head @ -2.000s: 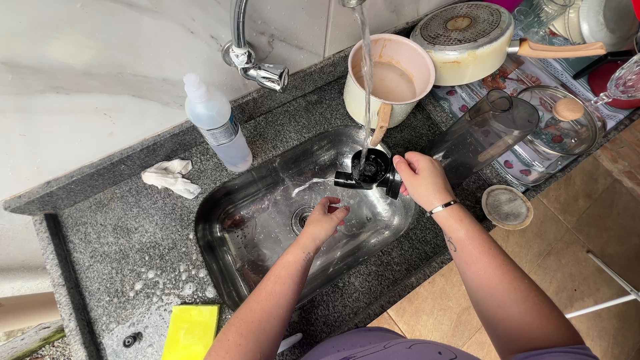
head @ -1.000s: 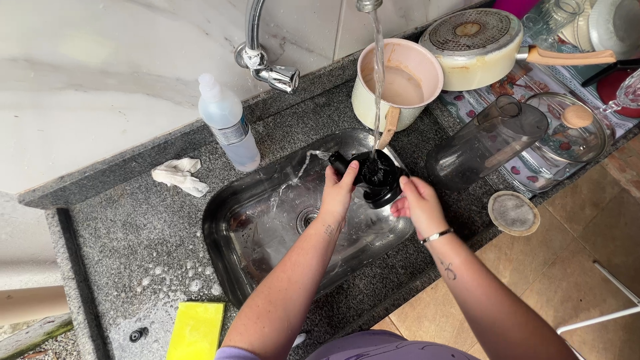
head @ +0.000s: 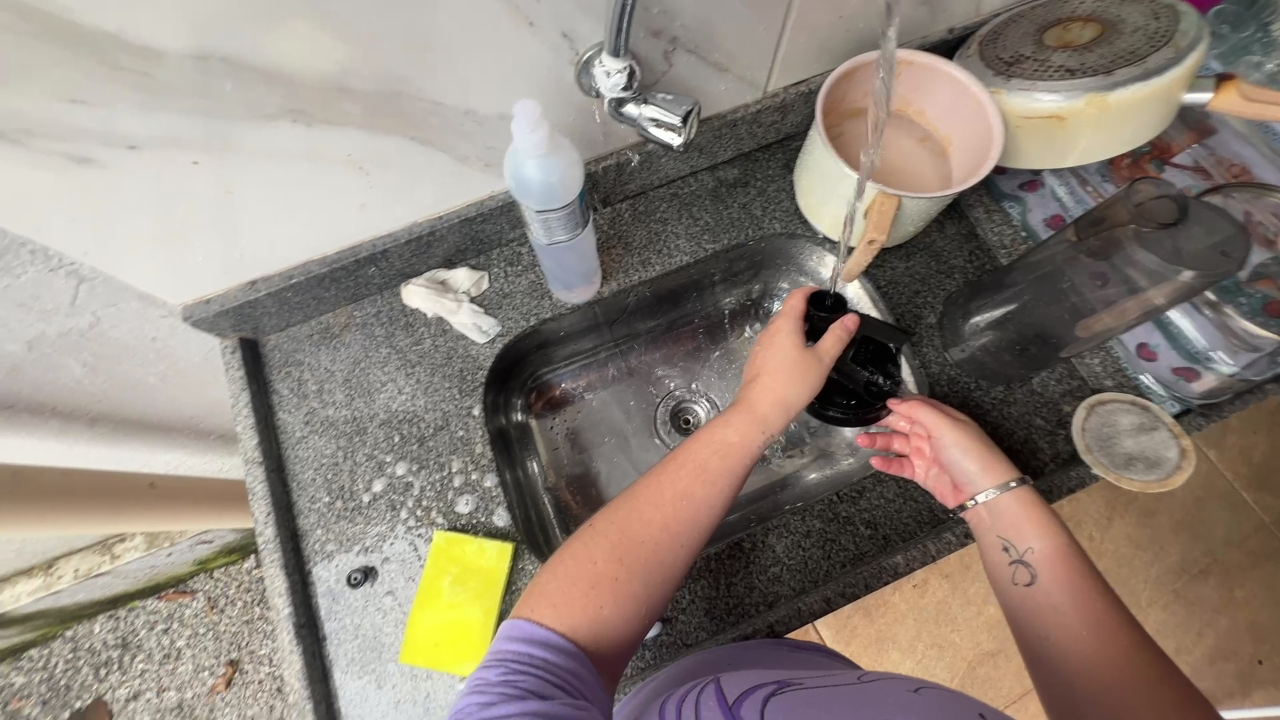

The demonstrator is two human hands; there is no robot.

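Note:
My left hand (head: pixel 795 360) grips a black plastic part (head: pixel 862 375) with a round base and a short tube, held over the right end of the stainless steel sink (head: pixel 600 440). A stream of water (head: pixel 868 160) falls onto the tube's end. My right hand (head: pixel 935 450) is at the part's lower right edge, its thumb and forefinger against it and the other fingers spread; how firmly it holds is unclear. Right of the sink, a clear dark plastic container (head: pixel 1090 275) lies on its side.
Behind the sink stand a pot (head: pixel 900 140) and a plastic bottle (head: pixel 555 210); an upturned pan (head: pixel 1085 80) is at back right. A white cloth (head: pixel 452 300), yellow sponge (head: pixel 458 602) and small black piece (head: pixel 361 577) lie left. A round strainer (head: pixel 1133 441) sits at the front edge.
My left hand, free of the part two seconds ago, has moved right and taken hold of it. The part has turned, and my right hand has shifted from its side to its lower edge.

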